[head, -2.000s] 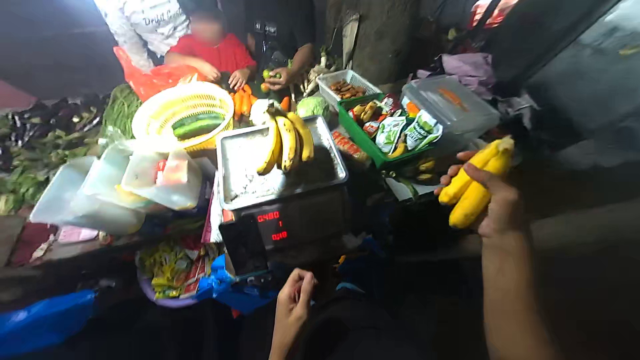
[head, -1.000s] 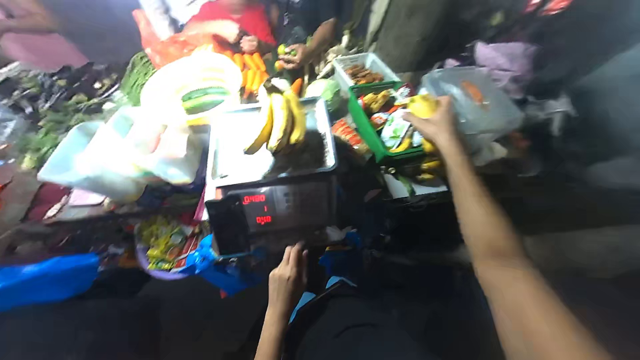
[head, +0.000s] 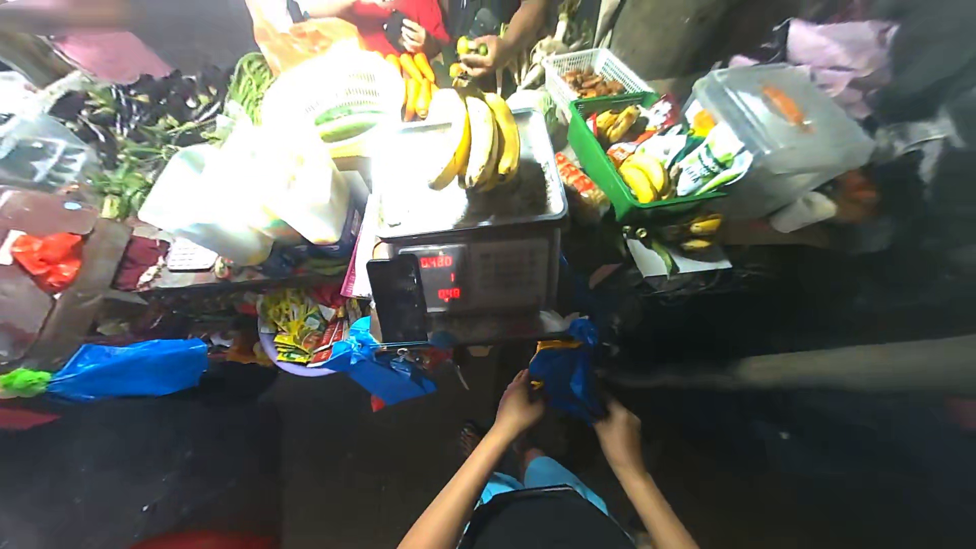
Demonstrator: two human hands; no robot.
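Observation:
At the lower middle, my left hand and my right hand are on either side of a blue plastic bag that hangs at the front of the stall; the blurred fingers do not show how firmly they hold it. Above them stands a digital scale with red digits lit. A bunch of bananas rests on its metal pan. A black smartphone leans against the scale's front, left of the display. Two bananas lie in the green basket to the right.
Clear plastic containers stand right of the green basket, and a white basket of brown produce behind it. On the left are white tubs, leafy greens and a blue bag. Across the stall, a person's hand holds small produce.
My right hand held two bananas, moved them to the green basket, and is now down at the blue bag without them. My left hand has moved right to the bag. The scale's bananas stayed.

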